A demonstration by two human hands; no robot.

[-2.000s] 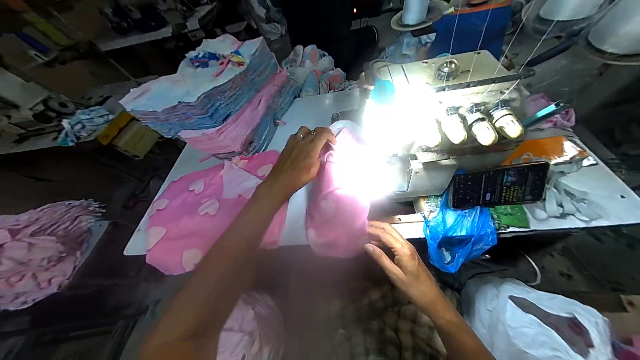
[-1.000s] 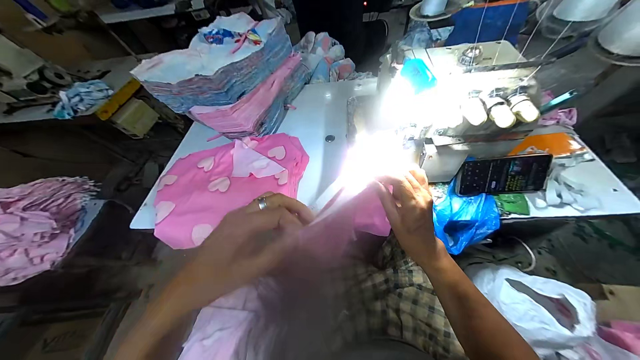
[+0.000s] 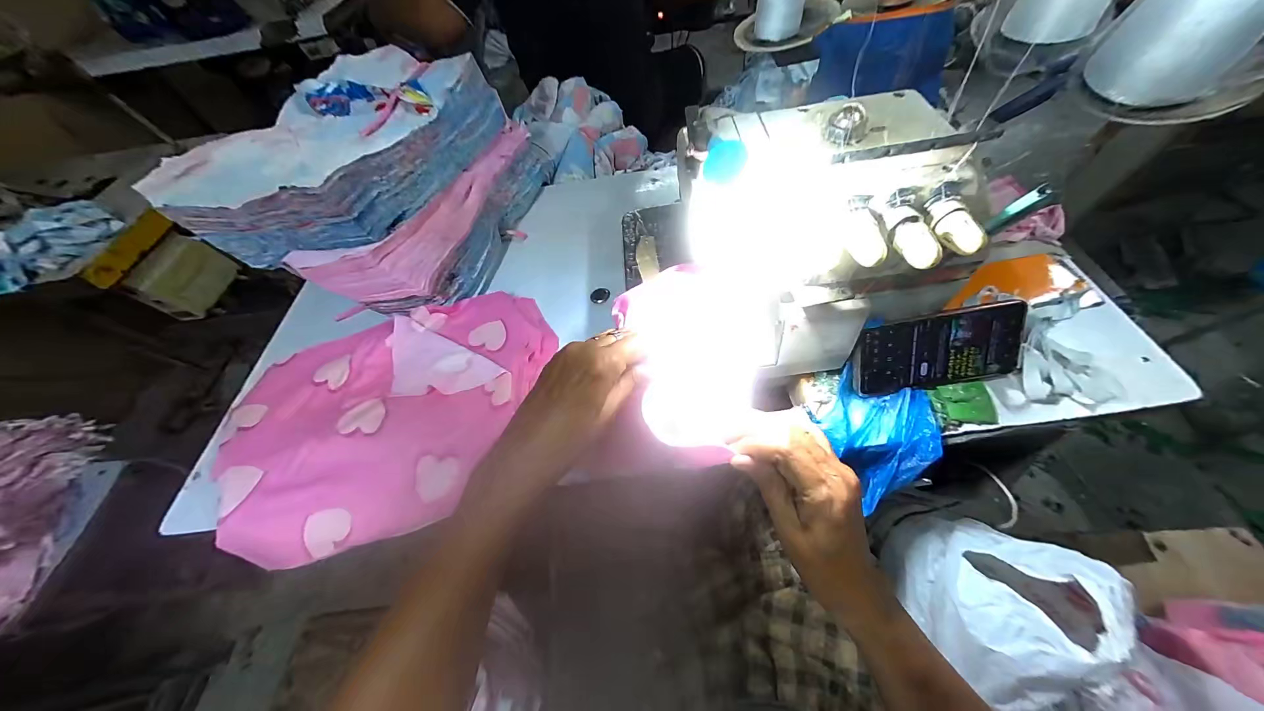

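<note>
Bright glare washes out the middle of the view, over the working end of an overlock-type sewing machine [image 3: 829,326]. Pink fabric [image 3: 617,444] lies under that glare. My left hand [image 3: 592,380] rests on its left edge, fingers pointing into the light. At the fabric's right front edge is my right hand [image 3: 805,469], thumb and fingers at the cloth; glare hides the fingertips, so the hold of each hand is unclear. On the left of the white table lies a pink fabric piece with pale hearts [image 3: 395,454], near my left forearm.
A tall stack of cut fabric [image 3: 365,197] stands at the back left. Beside the machine are a smartphone [image 3: 943,348], a blue plastic bag [image 3: 884,434] and white scraps. Thread cones [image 3: 1165,49] rise behind. A white plastic bag [image 3: 1007,602] is at the lower right.
A second ago both hands held pink fabric lifted near the table's front edge. Now the fabric lies at the machine, and my left hand has moved forward and right, my right hand lower.
</note>
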